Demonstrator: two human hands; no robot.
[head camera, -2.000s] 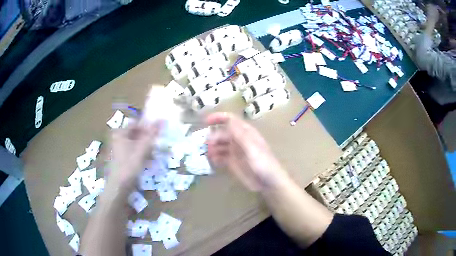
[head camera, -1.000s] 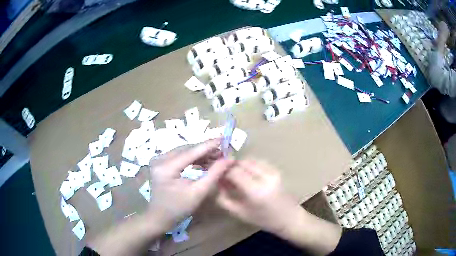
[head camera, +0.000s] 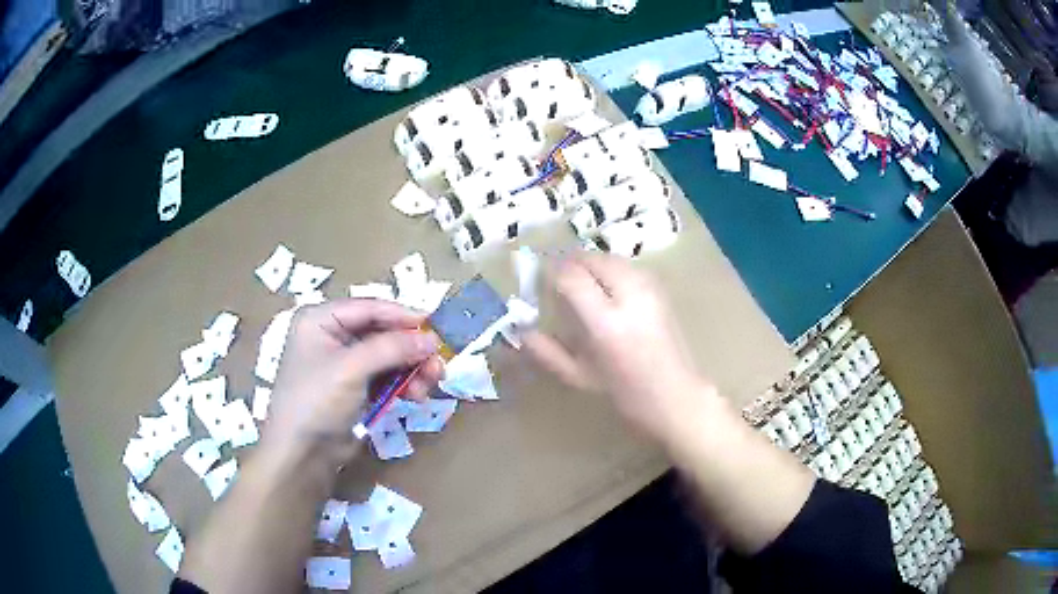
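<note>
My left hand (head camera: 366, 354) pinches a wired part by its orange end; its dark grey square pad (head camera: 470, 313) faces up, and red and blue wires with a small white plug (head camera: 361, 429) hang below the fingers. My right hand (head camera: 609, 325), slightly blurred, is just right of the pad. A white piece (head camera: 528, 274) is at its fingertips; how it is gripped is hard to tell. White squares (head camera: 209, 406) lie scattered on the brown cardboard sheet (head camera: 557, 429) at left and centre, some partly behind my hands.
Cream car-shaped housings (head camera: 506, 221) stand grouped on the cardboard's upper part. Wired parts (head camera: 812, 99) are heaped at upper right. Flat cream pieces (head camera: 241, 125) lie on the dark green surface. A carton (head camera: 975, 337) with packed housings (head camera: 859, 441) is at lower right. Another person's sleeve (head camera: 1007, 104) shows.
My hands, together around a small part a second ago, are now apart. The wired part's dark pad and wires now show in my left hand, and a white piece is at my right fingers.
</note>
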